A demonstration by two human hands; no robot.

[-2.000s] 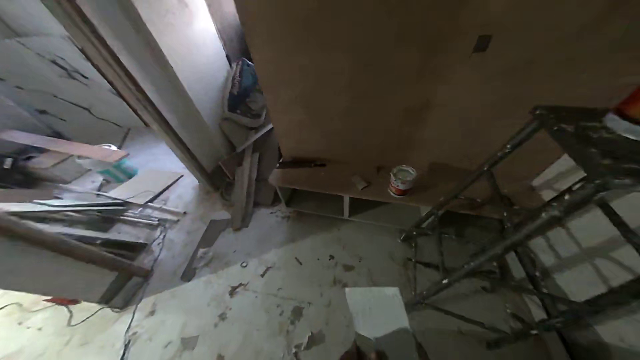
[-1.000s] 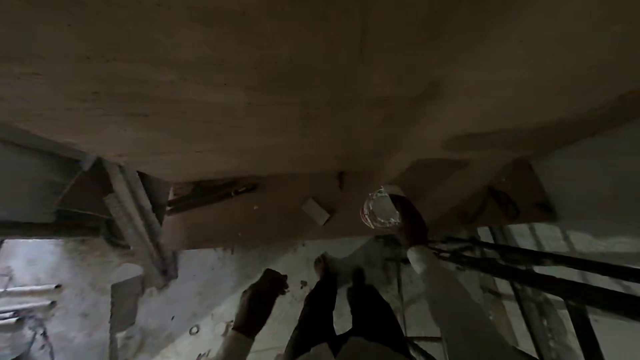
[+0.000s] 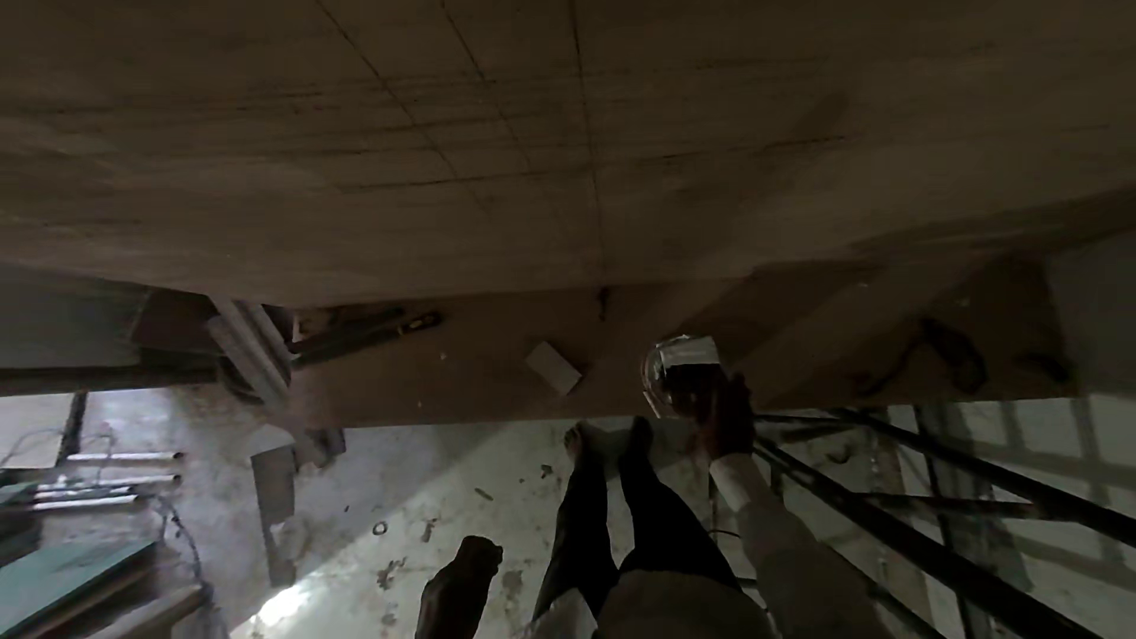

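My right hand [image 3: 729, 415] reaches over the edge of a low wooden bench [image 3: 479, 373] and is at a tin can [image 3: 658, 377]. A pale, flat rectangular piece [image 3: 690, 352] lies across or over the can's top; in the dim light I cannot tell whether my fingers hold it or the can. My left hand [image 3: 461, 577] hangs low over the floor, its fingers curled, with nothing visible in it. A small pale block [image 3: 555, 367] lies on the bench, left of the can.
A tall brown wooden panel [image 3: 532, 160] rises behind the bench. Long dark tools [image 3: 373, 335] and leaning boards [image 3: 253, 346] are at the left. A dark metal frame [image 3: 887, 506] stands close on the right. Cables [image 3: 950, 355] lie on the bench's right end. Scraps [image 3: 390, 572] litter the floor.
The view has swung down to the bench since two seconds ago. My right hand is at the can in both later frames. My left hand has moved lower in view.
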